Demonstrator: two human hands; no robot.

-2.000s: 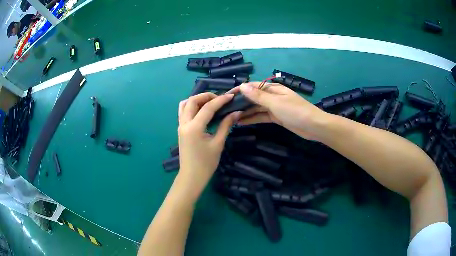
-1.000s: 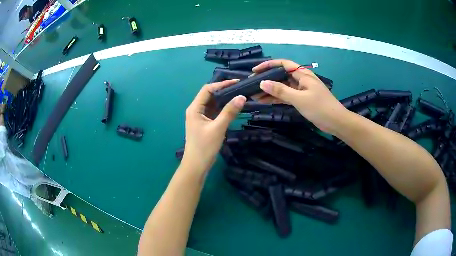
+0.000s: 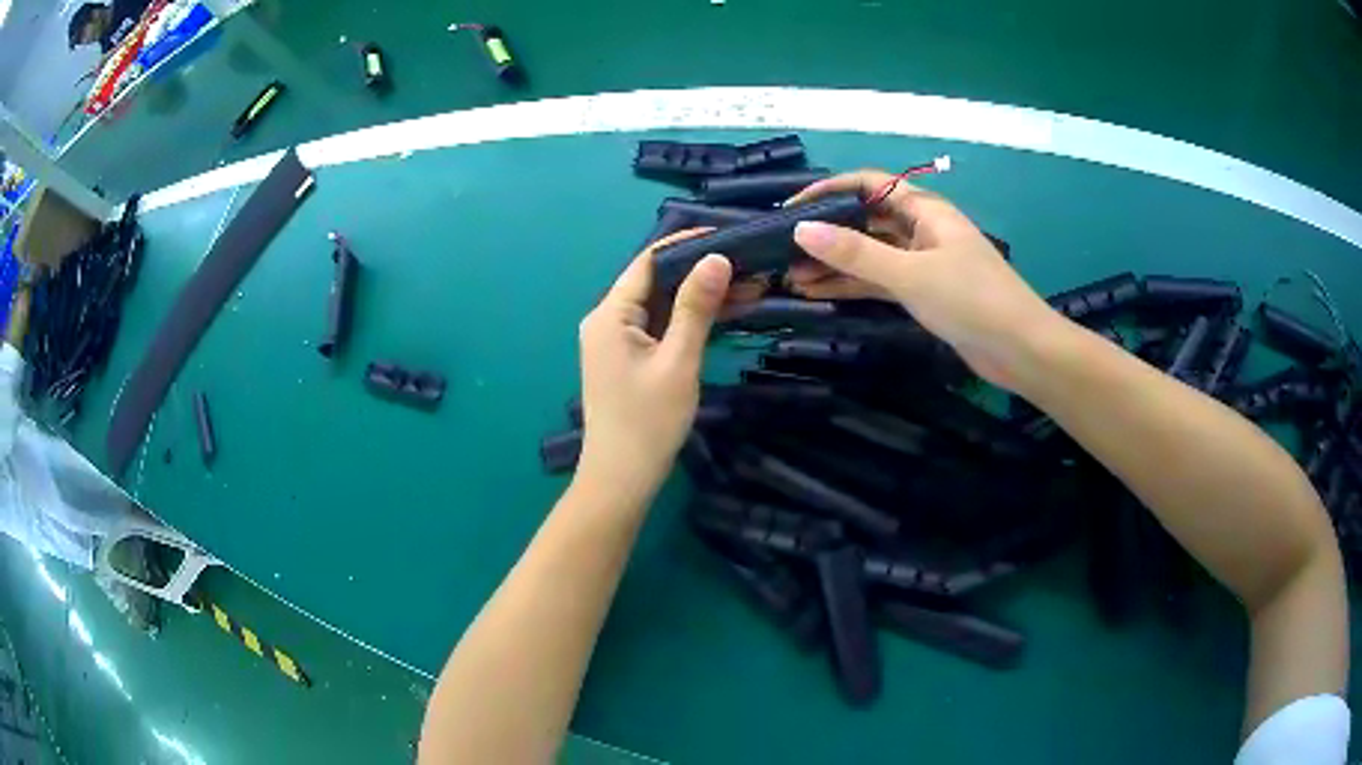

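Note:
A closed black battery pack (image 3: 762,244) is held between both hands above the pile, tilted slightly up to the right. Its red lead wires (image 3: 898,183) leave the right end and finish in a small white connector plug (image 3: 941,165). My left hand (image 3: 653,336) grips the pack's left end, thumb in front. My right hand (image 3: 914,269) grips the right part, thumb on the near face, other fingers behind. Loose black housing halves (image 3: 844,620) lie in a big pile under and around the hands, partly hidden by them.
On the green worktop at left lie a long black strip (image 3: 209,314), a pack with a lead (image 3: 341,299), a short ribbed piece (image 3: 405,384) and a thin stick (image 3: 205,426). Open packs (image 3: 496,54) lie beyond the white line (image 3: 702,108). A dark cable bundle (image 3: 78,321) and a person's sleeve (image 3: 45,463) show far left.
The pack has come up from low between the hands and now shows its long face, its plug out to the right. The open packs beyond the line have shifted right in view.

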